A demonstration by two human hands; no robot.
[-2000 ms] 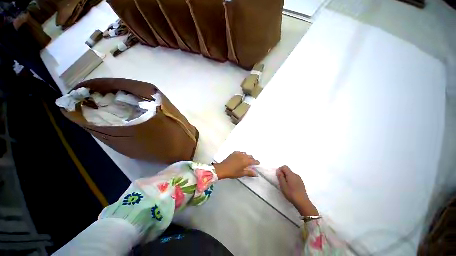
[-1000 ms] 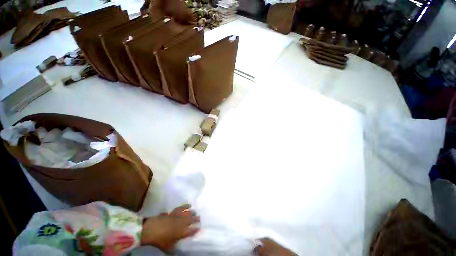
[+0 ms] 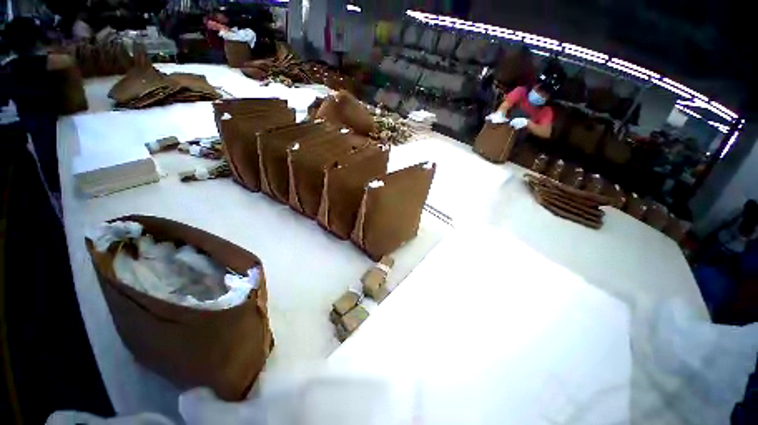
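Observation:
A brown handbag (image 3: pixel 179 340) stands open at the left table edge, with white crumpled paper (image 3: pixel 166 270) filling its mouth. A large stack of white tissue sheets (image 3: pixel 515 324) lies to its right. A blurred, translucent tissue sheet (image 3: pixel 324 403) shows at the bottom edge, in front of the stack. A pale blurred patch, perhaps a sleeve, is cut off at the bottom left. Neither of my hands can be made out.
Several brown bags (image 3: pixel 395 212) stand in a row behind the handbag. Small khaki bundles (image 3: pixel 361 295) lie beside the stack. A white block (image 3: pixel 116 176) is at the left. Flat brown bags (image 3: pixel 565 199) lie at the right. A person (image 3: pixel 532 112) handles a bag across the table.
The view has tilted up and shows more of the hall. Both hands, seen at the tissue stack before, have gone from sight. A blurred tissue sheet now shows at the bottom edge.

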